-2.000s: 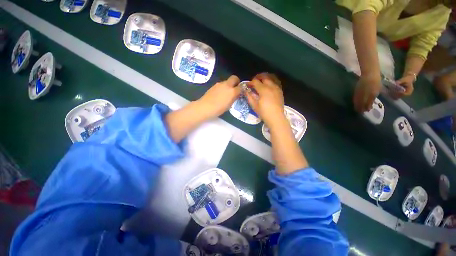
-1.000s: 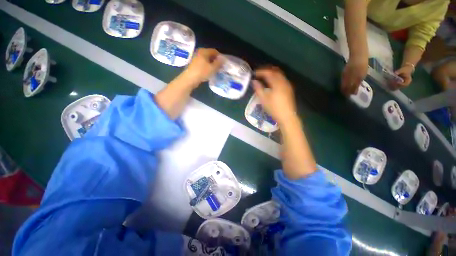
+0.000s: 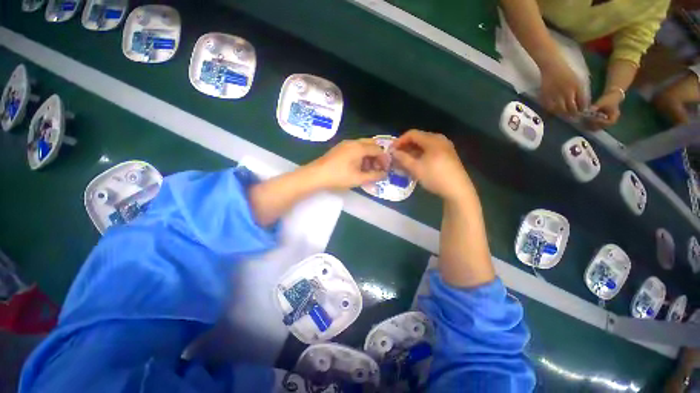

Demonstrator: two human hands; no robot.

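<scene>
A white housing (image 3: 389,189) with a circuit board and a blue component (image 3: 398,179) lies at the near edge of the belt, under my hands. My left hand (image 3: 357,163) is over its left part, fingertips bent together. My right hand (image 3: 424,157) is over its upper right part, thumb and fingers pinched. The fingertips of both hands nearly meet above the housing. Whatever is between them is too small and hidden to make out.
More open housings lie up the belt to the left (image 3: 310,107) and down it to the right (image 3: 542,239). Several housings sit on the near bench (image 3: 318,298), beside white paper. A pale rail (image 3: 230,150) divides belt and bench. Opposite, a person in yellow works with both hands.
The housing that my left hand touched now lies further up-left, released. Both hands have come together over the following housing. The belt units have shifted left.
</scene>
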